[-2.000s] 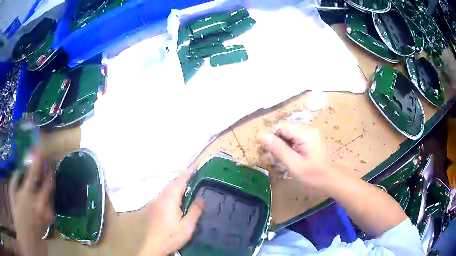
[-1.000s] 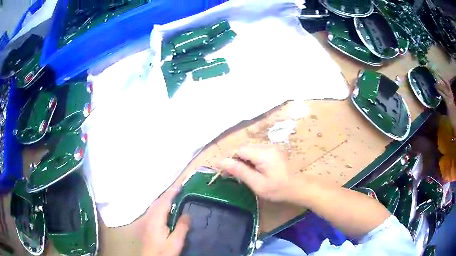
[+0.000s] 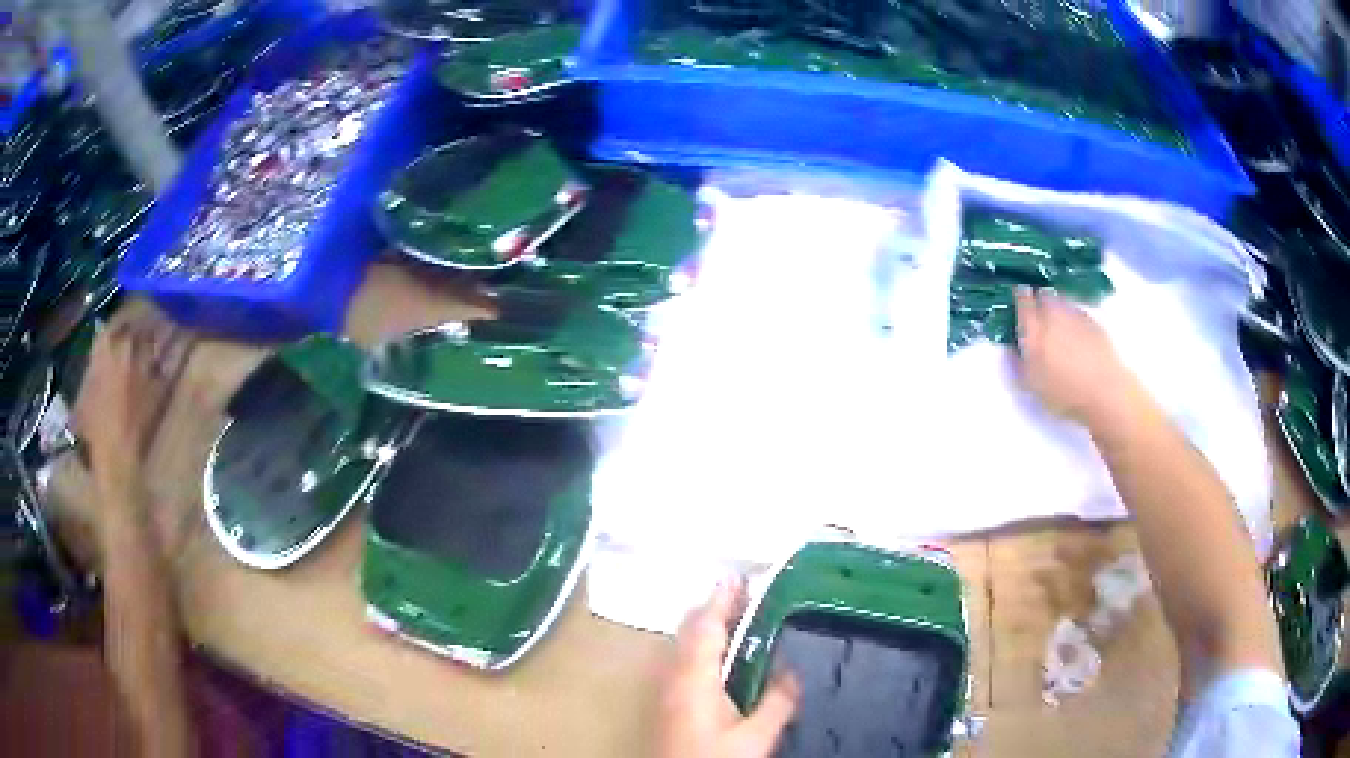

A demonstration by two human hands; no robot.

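Observation:
My left hand (image 3: 717,689) holds a glossy green car body shell (image 3: 866,585) by its left side, near the bottom of the view. The shell's dark recess faces up and its pale rim shows. My right hand (image 3: 1054,344) reaches over the white sheet (image 3: 800,400) to the small green panels (image 3: 1022,252). Its fingertips touch or cover a panel at the pile's lower edge; whether they grip one cannot be told. No stick is visible in it.
More green shells (image 3: 481,511) lie overlapping at left. A blue bin of small silvery pieces (image 3: 281,178) stands at upper left. A large blue bin (image 3: 888,126) stands behind the sheet. Whitish lumps (image 3: 1069,659) lie on the brown board. Another person's arm (image 3: 126,504) is at far left.
The view has swung left. My right hand has left the shell's top edge, where it held a thin stick, and moved to the panel pile. My left hand still holds the shell.

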